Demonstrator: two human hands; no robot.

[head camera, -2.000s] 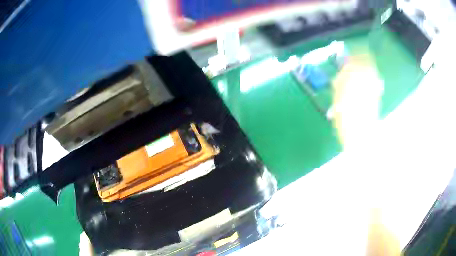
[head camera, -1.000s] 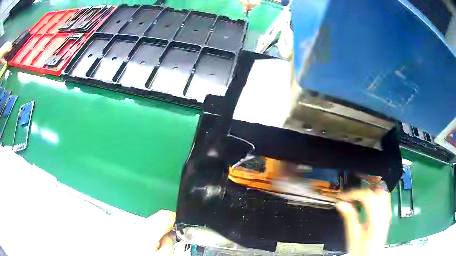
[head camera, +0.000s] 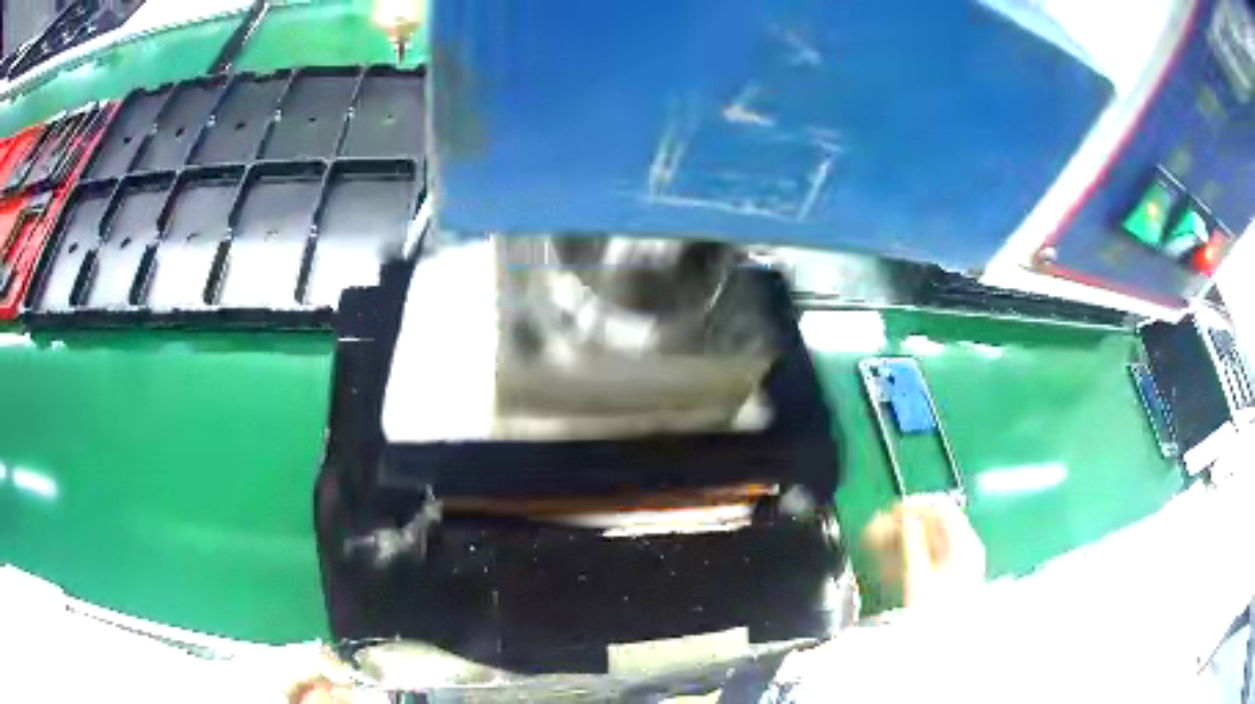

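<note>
The steel press head point(head camera: 626, 385) is down over the nest fixture point(head camera: 606, 506), of which only a thin orange strip shows above the black-covered press base point(head camera: 606, 598). Whether a frame lies in it is hidden. A silver phone middle frame point(head camera: 946, 454) with a blue patch is on the green mat to the right. My right hand point(head camera: 929, 550) is blurred at this frame's near end; I cannot tell whether it grips it. My left hand point(head camera: 319, 690) is at the base's front left corner, mostly cut off by the bottom edge; its grip cannot be told.
The big blue press housing point(head camera: 771, 124) hangs overhead. A control panel point(head camera: 1149, 179) with green and red buttons is at the upper right. A black blister tray point(head camera: 248, 172) and a red tray point(head camera: 28, 172) are at the left. Another blue-patched frame point(head camera: 1153, 410) lies far right.
The press head has come down over the fixture. My right hand has left the fixture and moved to the frame at the right. My left hand stays by the base's front left corner. The view has turned right.
</note>
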